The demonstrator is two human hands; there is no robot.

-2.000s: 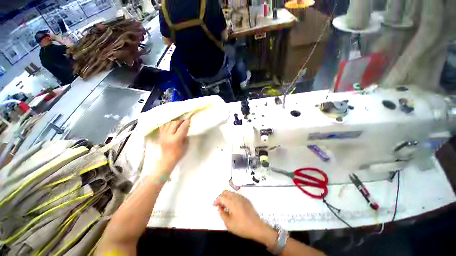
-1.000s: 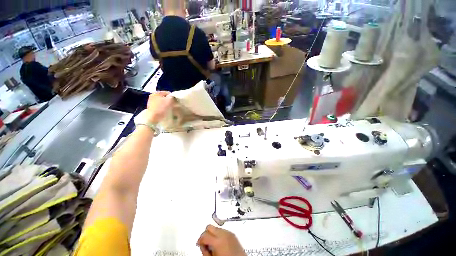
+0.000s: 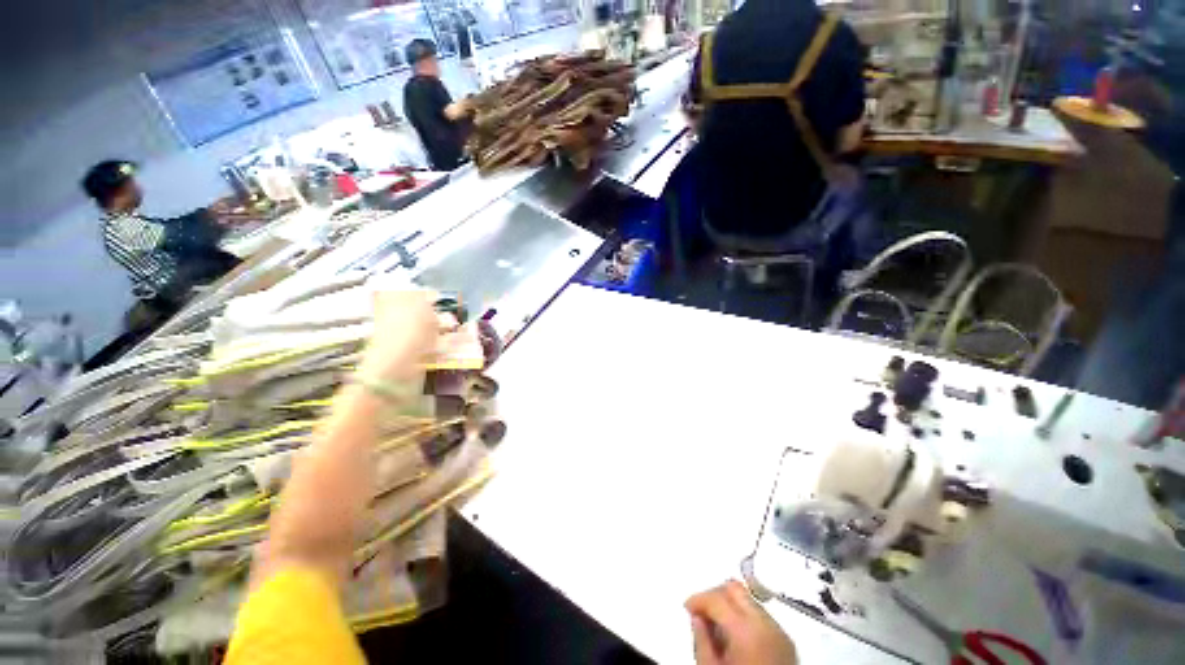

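My left hand is on the upper part of the work pile at the left, its fingers on a beige piece; blur hides whether they grip it. The pile is beige-grey cloth with yellow piping and long straps trailing left. My right hand is at the bottom edge, partly cut off, resting over the white table near the needle area; its fingers are curled and I see no cloth in it. The sewing machine stands at the right, blurred. Red scissor handles show at the bottom right.
Grey metal surface lies beyond the pile. A brown heap is on the far table. A person in dark clothes with tan straps sits ahead; two others are at the far left. Pale strap loops hang behind the machine.
The view has swung left. My left hand moved from the beige piece behind the machine table to the pile. That piece has left the table. My right hand stays near the front edge.
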